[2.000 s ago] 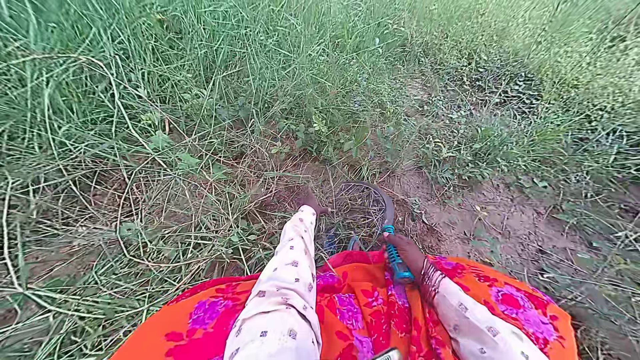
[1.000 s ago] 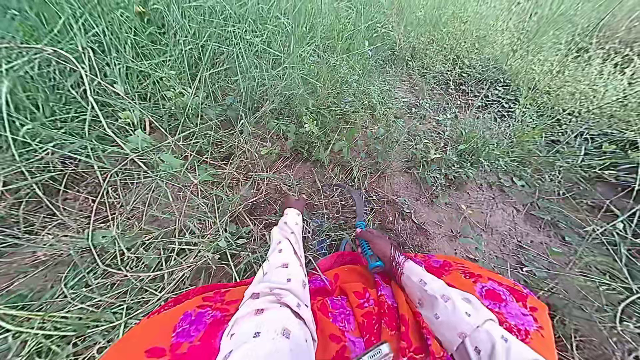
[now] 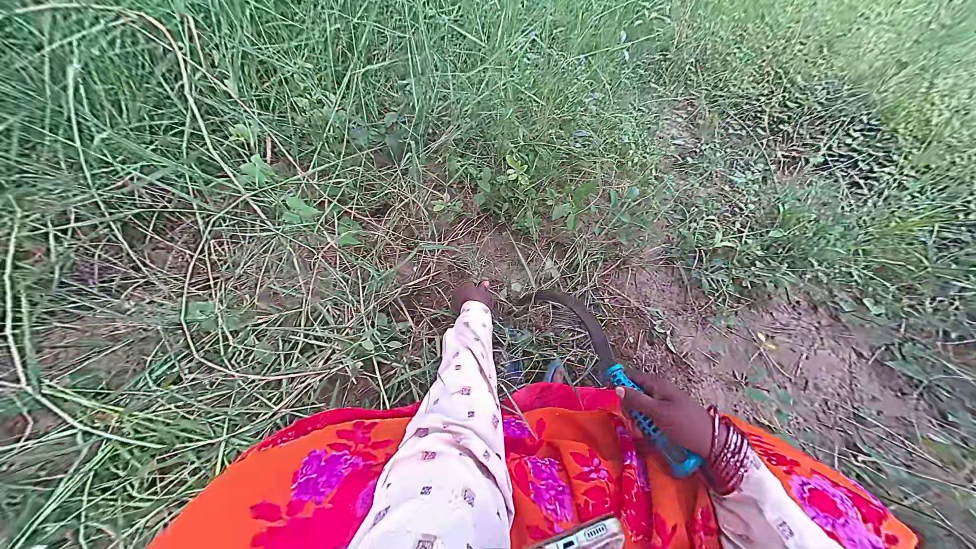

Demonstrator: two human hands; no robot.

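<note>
My right hand [image 3: 665, 412], with bangles at the wrist, is closed around the blue handle of a sickle [image 3: 585, 316]. The curved, dark blade arcs up and left, its tip low among the grass stalks close to my left hand. My left hand [image 3: 473, 293] reaches down to the ground just left of that tip. It is small in view and partly hidden by the white patterned sleeve, so whether its fingers hold any stalks cannot be told. Short green and dry grass [image 3: 412, 267] surrounds the left hand.
Tall green grass [image 3: 320, 84] stands ahead and to the left. Bare soil [image 3: 793, 358] lies at the right, with low weeds beyond it. An orange and red floral cloth [image 3: 305, 488] covers my lap, where a phone [image 3: 583, 536] shows at the bottom edge. Blue footwear [image 3: 554, 373] peeks out below.
The right hand keeps hold of the sickle, while its blade now shows more fully than one second ago. The left hand stays low near the ground.
</note>
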